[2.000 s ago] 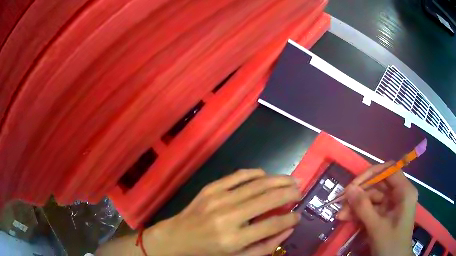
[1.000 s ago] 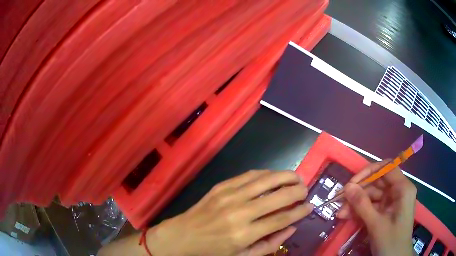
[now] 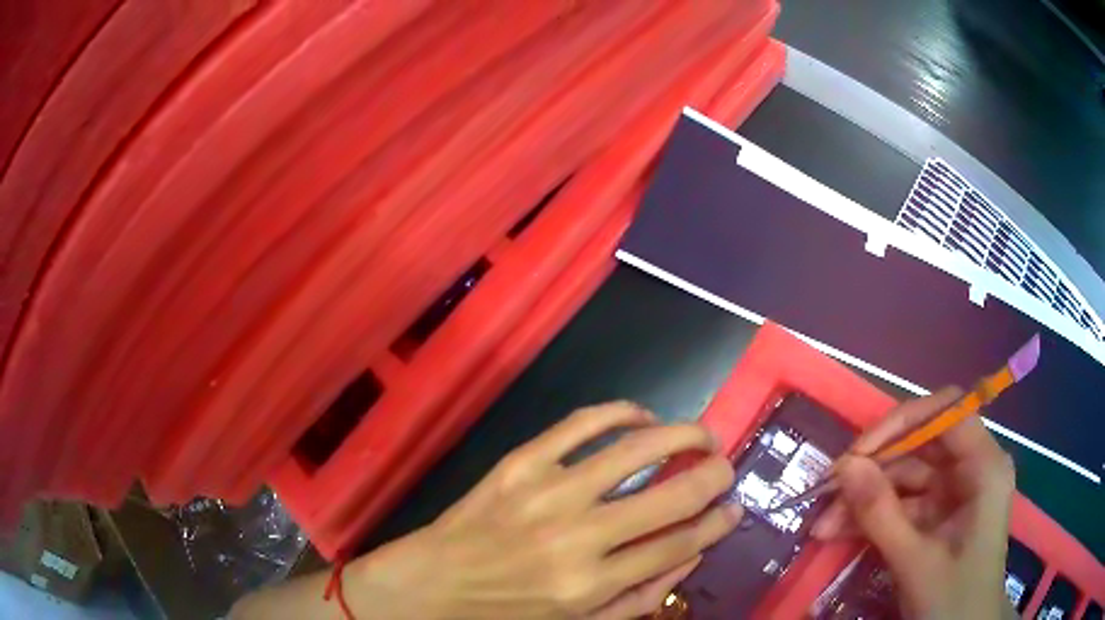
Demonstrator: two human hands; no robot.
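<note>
An open-backed black phone (image 3: 782, 466) with white label and silver parts lies in a pocket of the red foam tray (image 3: 788, 363). My right hand (image 3: 927, 497) holds a pick with an orange shaft (image 3: 933, 426) like a pen, purple end up, its thin metal tip at the phone's silver parts. An adhesive piece at the tip cannot be made out. My left hand (image 3: 570, 515) lies over the tray's left edge, fingertips at the phone's side, fingers slightly apart, holding nothing visible. A gold round spot shows under its fingers.
A tall stack of red foam trays (image 3: 303, 218) leans at left. A black adhesive sheet (image 3: 836, 260) with white edges lies beyond the tray. A white lattice sheet (image 3: 988, 236) is at the far side. A cardboard box (image 3: 146, 563) with clear plastic bags (image 3: 242, 533) is lower left.
The view has shifted slightly. My left fingers have lifted and arched a little beside the phone. The pick stays in my right hand, its tip still at the silver parts.
</note>
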